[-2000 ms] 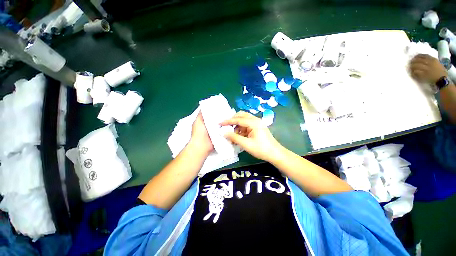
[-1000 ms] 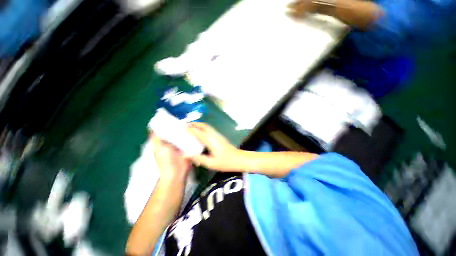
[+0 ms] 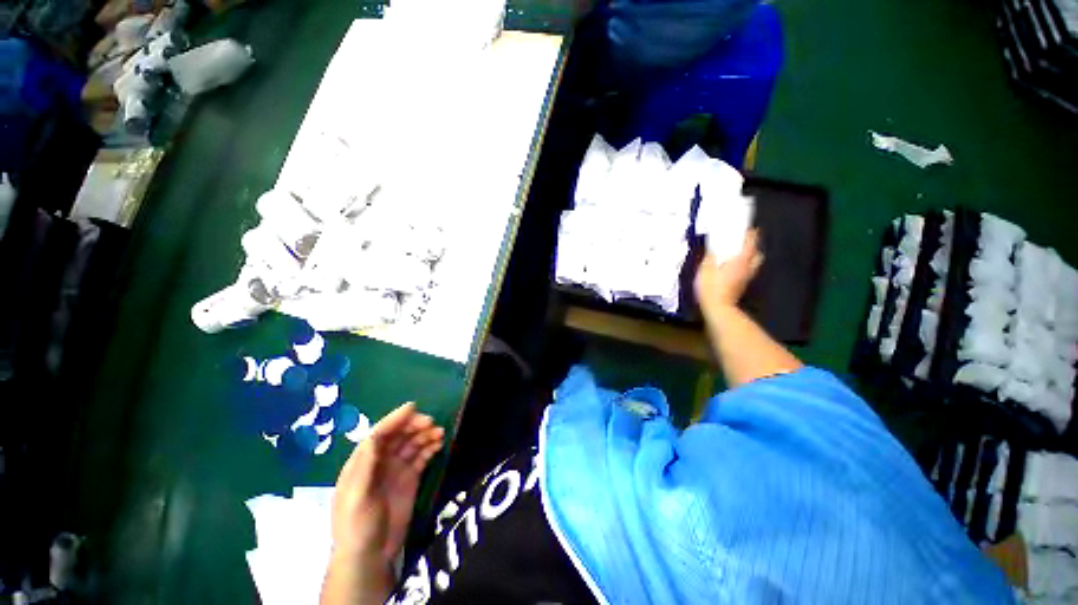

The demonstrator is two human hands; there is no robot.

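Note:
My right hand (image 3: 729, 274) is at the black packing tray (image 3: 790, 266) on the low stand, shut on a white wrapped unit (image 3: 722, 213). The unit stands beside the rows of wrapped units (image 3: 621, 231) in the tray, with a narrow dark gap between. My left hand (image 3: 384, 479) is over the bench's near edge, fingers apart and empty. White foam sleeves (image 3: 290, 538) lie beside it, partly hidden by the hand and forearm. Blue and white discs (image 3: 310, 396) lie loose on the green bench beyond the left hand.
The pale board (image 3: 497, 130) lies on the bench with white fittings (image 3: 343, 254) heaped at its near end. A blue bin or seat (image 3: 739, 77) stands beyond the tray. Filled black trays (image 3: 975, 313) stand on the floor at right, near a white scrap (image 3: 910, 149).
The view has turned right. My right hand has left the left hand and moved out to the tray with the white unit. My left hand has let go and opened.

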